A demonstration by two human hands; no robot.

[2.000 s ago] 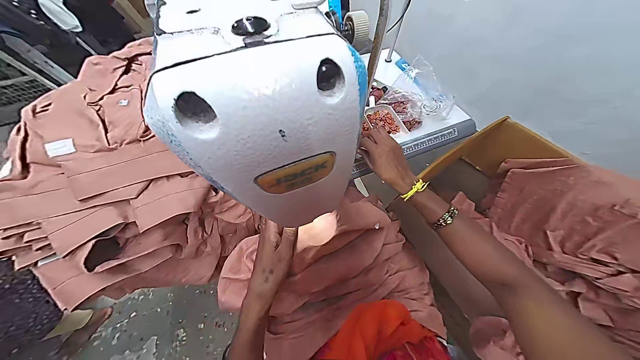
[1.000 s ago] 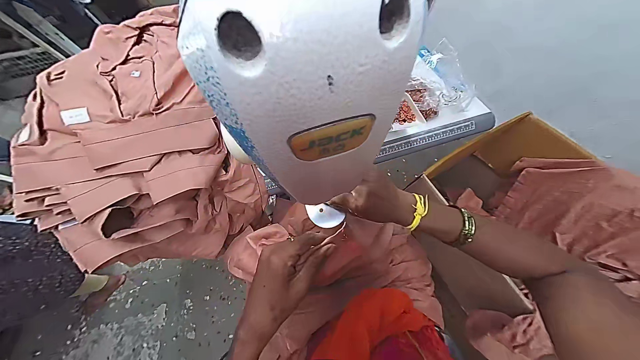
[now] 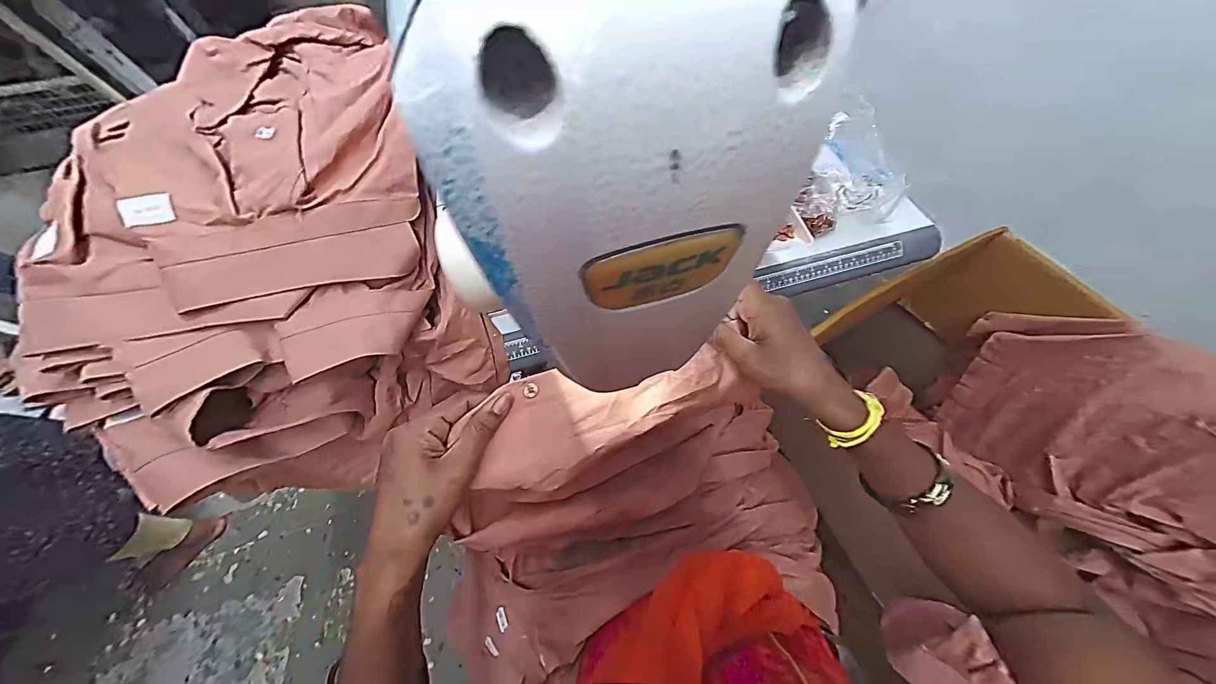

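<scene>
A pinkish-brown garment (image 3: 608, 475) is stretched below the white head of a Jack sewing machine (image 3: 646, 171). My left hand (image 3: 427, 465) pinches the cloth edge between thumb and fingers, right beside a small round button (image 3: 530, 389) on the fabric. On the other side of the machine head, my right hand (image 3: 779, 347) grips the same edge in closed fingers; a yellow band and a watch are on that wrist. The machine's head hides its needle area. The rest of the garment hangs in folds toward my lap, over a red-orange cloth (image 3: 703, 617).
A tall stack of matching garments (image 3: 285, 285) stands at the left. At the right, a brown cardboard box (image 3: 1026, 275) holds more such cloth. Behind my right hand, the machine table's edge (image 3: 845, 266) carries a plastic bag (image 3: 860, 171) and small reddish pieces. Someone's foot (image 3: 185, 551) is at lower left.
My right hand has gone from the tray of small pieces to the machine head, then right with the cloth edge. My left hand has moved left, and the edge is now spread out with a button showing.
</scene>
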